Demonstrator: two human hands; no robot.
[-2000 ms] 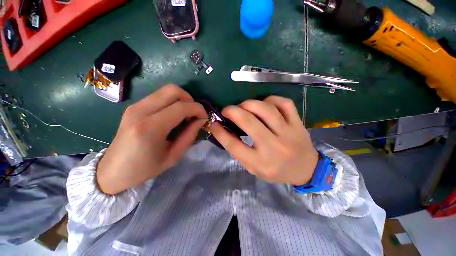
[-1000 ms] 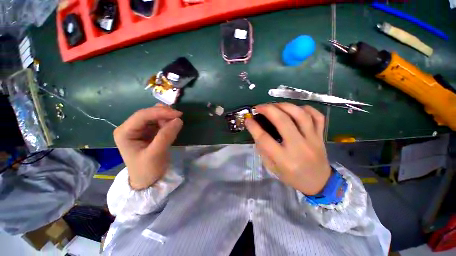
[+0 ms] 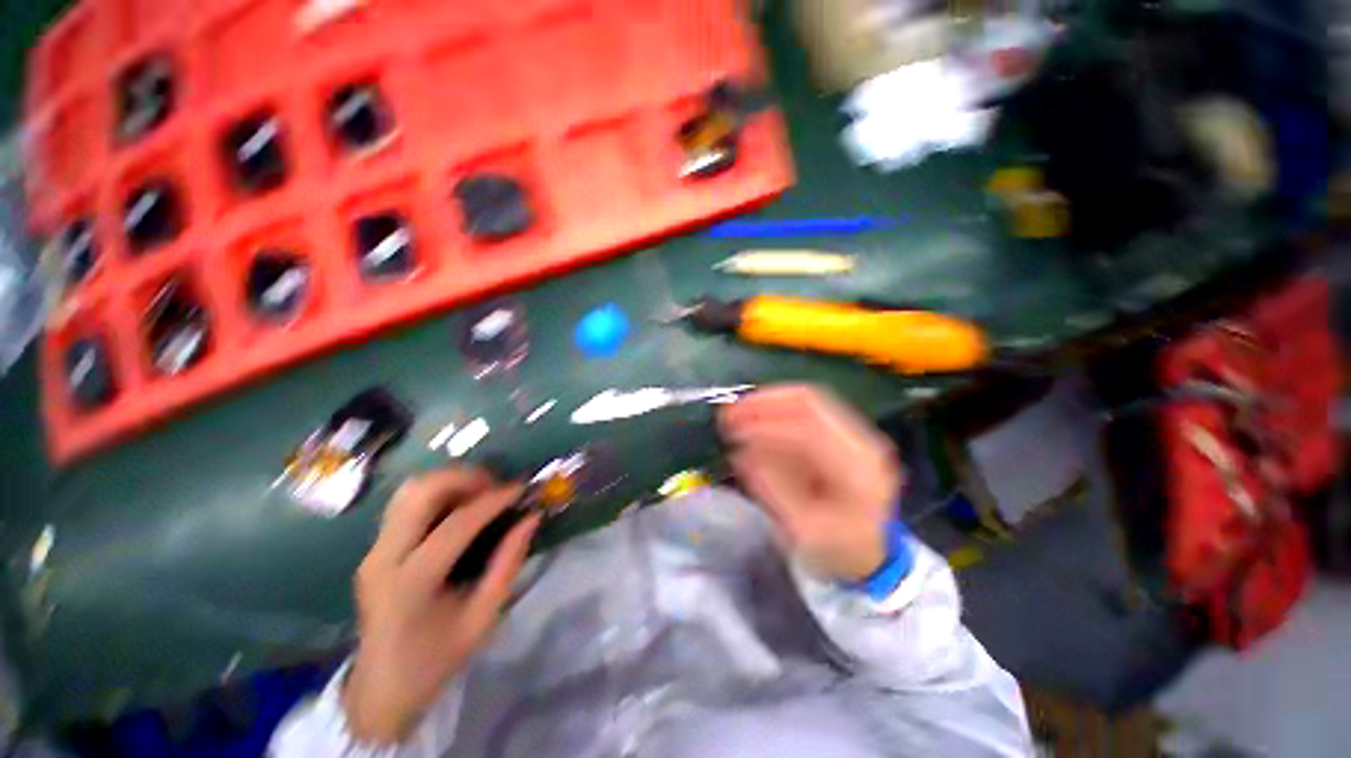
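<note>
The picture is blurred by motion. The opened smartwatch [image 3: 559,483] lies at the bench's near edge, its orange flex cable and bright inner parts showing. My left hand [image 3: 445,570] is around its dark display module [image 3: 489,542], fingers curled over it. My right hand [image 3: 815,471] is off the watch, to its right, fingers bent, close to the tips of the metal tweezers [image 3: 637,403]; blur hides whether it holds anything. The tweezers lie on the mat. A second opened watch [image 3: 344,456] with orange flex lies to the left.
A red parts tray [image 3: 593,156] with several watches fills the back left. A pink-framed watch [image 3: 494,338], blue rounded dispenser [image 3: 602,330], orange electric screwdriver [image 3: 859,332], pale-handled brush [image 3: 788,264] and blue rod [image 3: 800,227] lie beyond the hands. White tissue [image 3: 916,116] is at the back.
The view has swung, showing more tray and bench. My left hand has come onto the watch's dark display part. My right hand has let go of the watch and moved away to the right.
</note>
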